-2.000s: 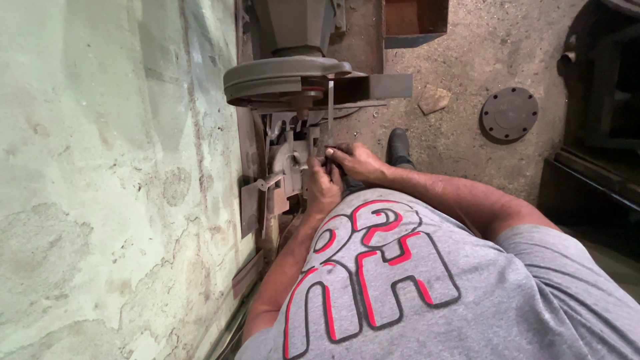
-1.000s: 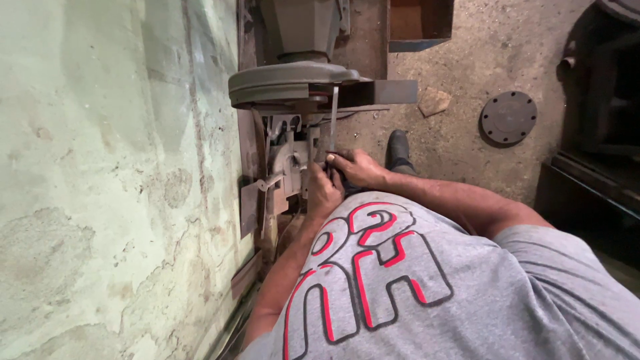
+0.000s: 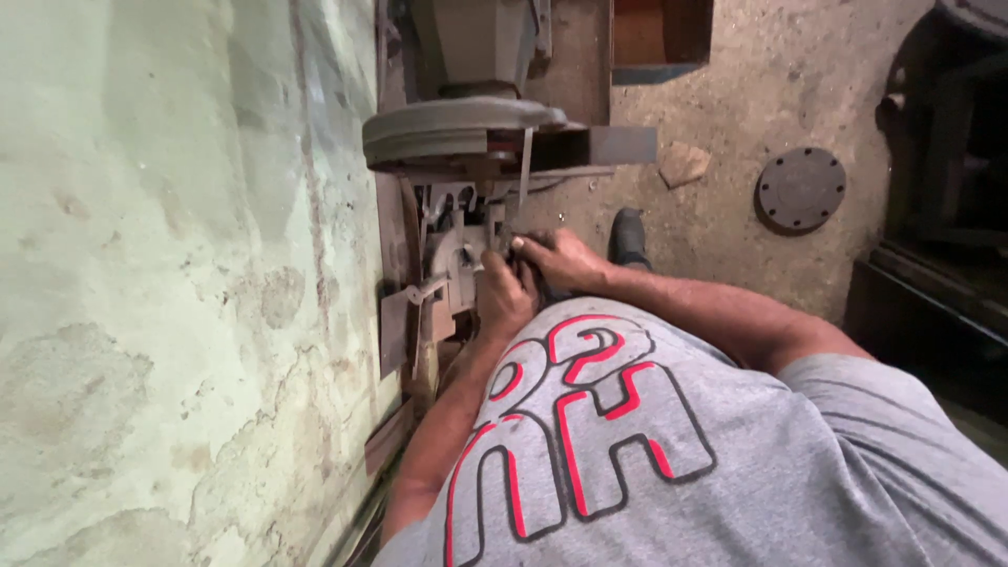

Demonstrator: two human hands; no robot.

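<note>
My left hand (image 3: pixel 506 290) and my right hand (image 3: pixel 563 258) are close together in front of my shirt, both curled around the near end of a thin, flat metal strip (image 3: pixel 525 169). From my fingers the strip runs up to the edge of a large round wheel guard (image 3: pixel 465 118) on what looks like a grinding machine. The strip's near end is hidden in my fingers, and its far end meets the machine beside the dark opening under the guard. Below the guard, to the left of my hands, are metal brackets and a curved machine part (image 3: pixel 453 264).
A pale, stained wall (image 3: pixel 189 276) runs close along the left. On the floor at right lie a round steel flange (image 3: pixel 801 189) with bolt holes and a flat brown piece (image 3: pixel 683 164). A rusty metal box (image 3: pixel 661 35) stands at the top; my shoe (image 3: pixel 628 234) is near my right hand.
</note>
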